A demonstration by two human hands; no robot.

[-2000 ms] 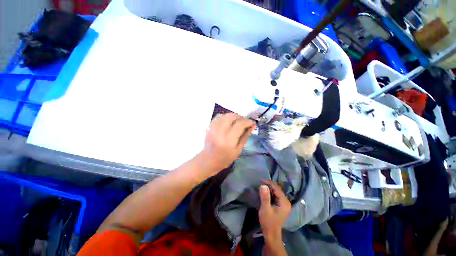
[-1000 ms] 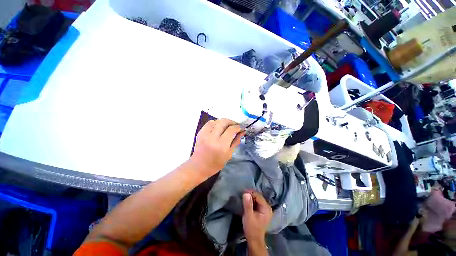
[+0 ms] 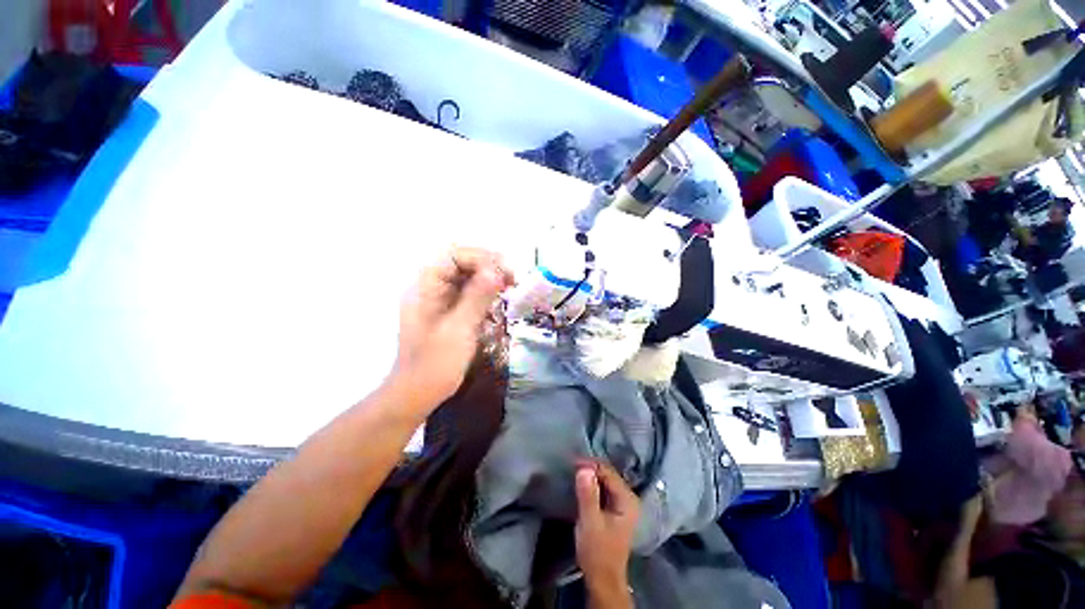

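Note:
The grey garment [image 3: 553,434] lies bunched below the sewing machine head [image 3: 631,252] and drapes toward my lap. The dark brown strip [image 3: 466,416] runs along its left side. My left hand [image 3: 450,312] is at the left of the machine head, its thumb and fingertips together over the strip's upper end; whether they pinch anything is unclear. My right hand [image 3: 609,523] holds a fold of the grey cloth. The cream thread bundle [image 3: 613,341] hangs at the machine face. The needle area is hidden.
The white table [image 3: 238,274] spans the left. A trough [image 3: 500,71] with dark items runs behind it. A small parts tray [image 3: 823,416] and dark snips [image 3: 756,419] lie right of the machine. A white bin [image 3: 779,220] stands behind. Another person's arm [image 3: 959,553] shows at lower right.
My left hand has moved left, away from the machine face, and lifted its fingertips. More of the brown strip shows below it. My right hand stays on the grey cloth. The view has shifted right.

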